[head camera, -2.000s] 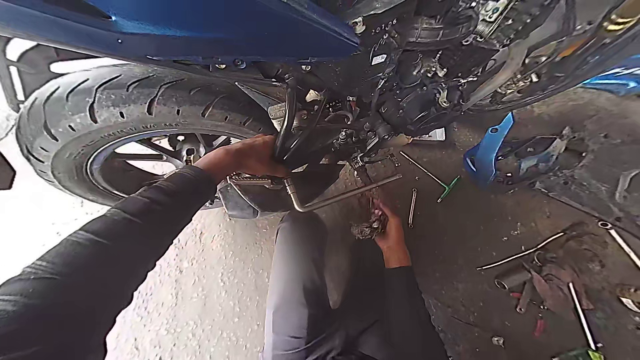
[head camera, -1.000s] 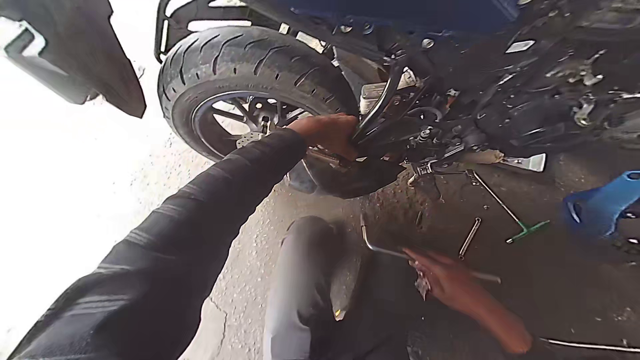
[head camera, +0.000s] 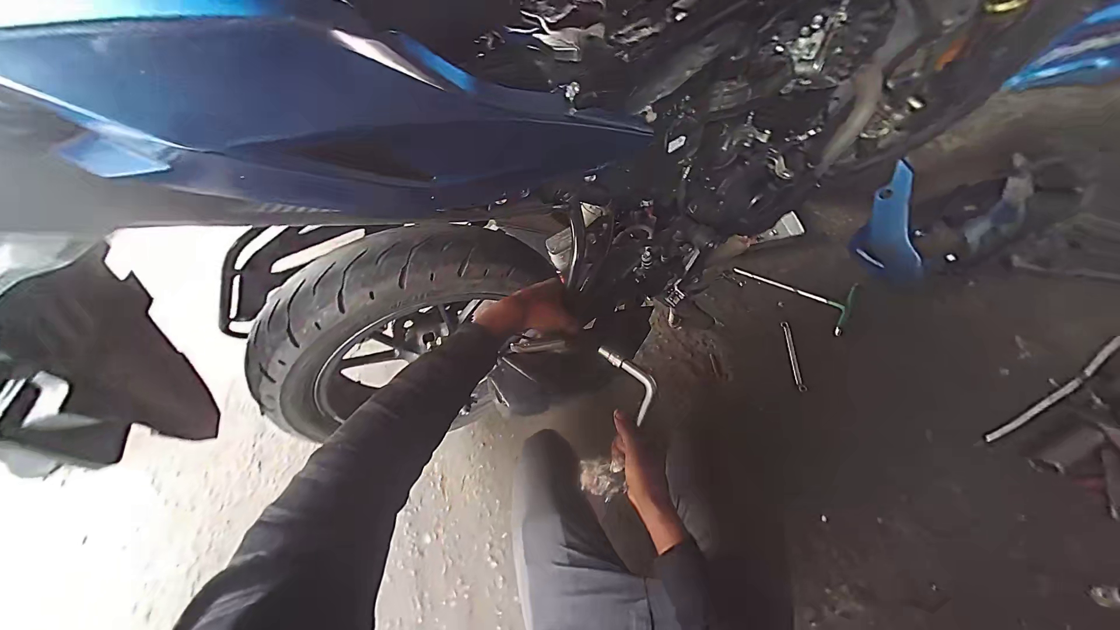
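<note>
My left hand (head camera: 534, 313) reaches in beside the rear wheel of a motorcycle, against the dark frame parts near the swingarm; its fingertips are hidden, so what it grips does not show. Below and to the right, over my legs, my right hand (head camera: 640, 464) is closed around a bent metal socket wrench (head camera: 643, 383), with the socket end pointing up toward the bike. A crumpled greyish rag (head camera: 602, 479) shows by the same hand. The rear tyre (head camera: 394, 267) stands left of my left hand, under a blue body panel (head camera: 350, 131).
On the ground to the right lie a green T-handle tool (head camera: 844, 308), a combination wrench (head camera: 793, 354), a blue fairing piece (head camera: 894, 232) and a metal rod (head camera: 1050, 398). The exposed engine (head camera: 744, 149) is at upper right. A dark vehicle part (head camera: 96, 350) juts in at left.
The long bent wrench was near my left hand at first; my right hand then took hold of it and now holds it socket end up. My left hand stays by the frame. The view has shifted.
</note>
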